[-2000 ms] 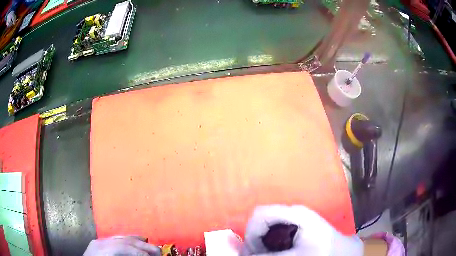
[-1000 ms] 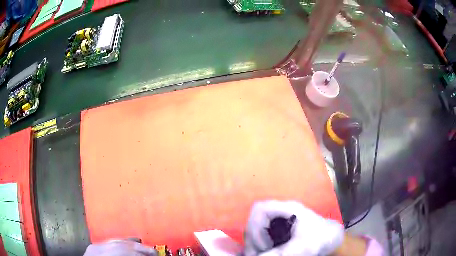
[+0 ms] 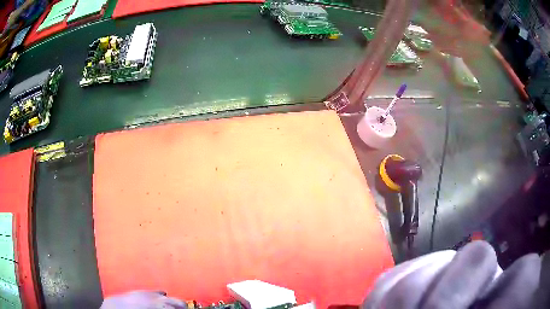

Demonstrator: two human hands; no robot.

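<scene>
A circuit board (image 3: 224,306) shows only its far edge at the bottom of the picture, with a white heatsink block (image 3: 262,293) standing up on it. My left hand (image 3: 142,300), in a whitish-grey glove, is at the board's left end, mostly cut off by the bottom edge; its fingers are closed on that end. My right hand (image 3: 443,282), gloved, is large at the bottom right, away from the board, with fingers bent. Its palm is hidden, so I cannot tell if it holds anything.
A red-orange mat (image 3: 232,193) lies in front. Right of it are a white holder (image 3: 376,131) with a marker pen (image 3: 396,99) and a corded scanner (image 3: 405,175) with a yellow ring. Several boards, one here (image 3: 120,55), rest on the green belt (image 3: 211,66). Pale green sheets (image 3: 8,259) lie left.
My right hand has moved right, away from the board; the black torch seen in it earlier no longer shows. The heatsink block has changed its tilt. The view has shifted, showing more of the belt boards.
</scene>
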